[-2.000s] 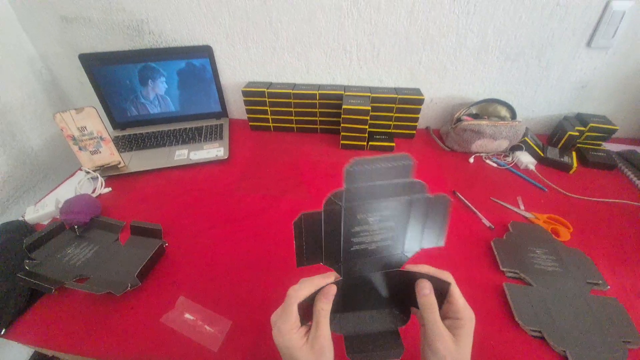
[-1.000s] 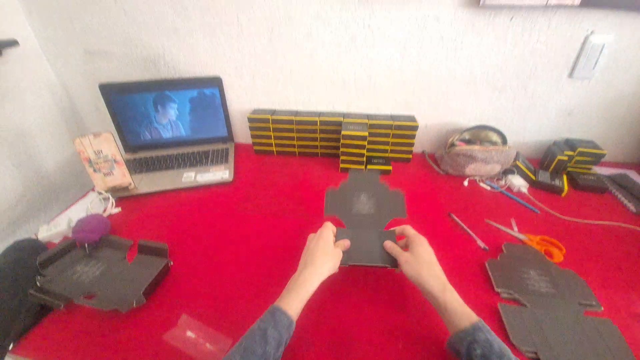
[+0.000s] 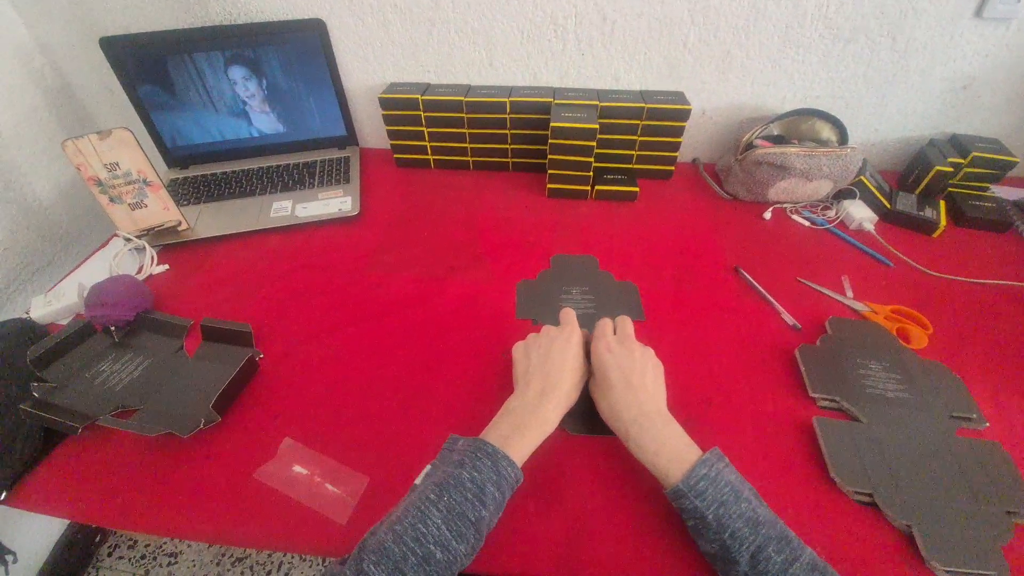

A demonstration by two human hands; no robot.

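Observation:
A black die-cut cardboard box blank [image 3: 578, 292] lies flat on the red cloth, its printed inner face up. My left hand [image 3: 550, 360] and my right hand [image 3: 627, 368] press side by side on its middle, knuckles bent and fingertips pointing to the far end. They cover much of the near half; one flap shows below them. Whether the fingers pinch any cardboard is hidden. To the right lies a stack of flat black blanks [image 3: 904, 448]. At the left sits a partly folded black box blank [image 3: 152, 376] with raised sides.
Stacked black boxes with yellow edges [image 3: 480, 128] line the wall. A laptop [image 3: 264, 184] and phone [image 3: 128, 184] stand back left. Orange-handled scissors [image 3: 900, 318], a pen [image 3: 768, 298], a zip pouch [image 3: 788, 168] and cables lie right. A clear plastic piece [image 3: 312, 480] lies near left.
The blank was held up in both hands, then lowered onto the cloth. My hands have since moved from its near side edges to its middle, close together.

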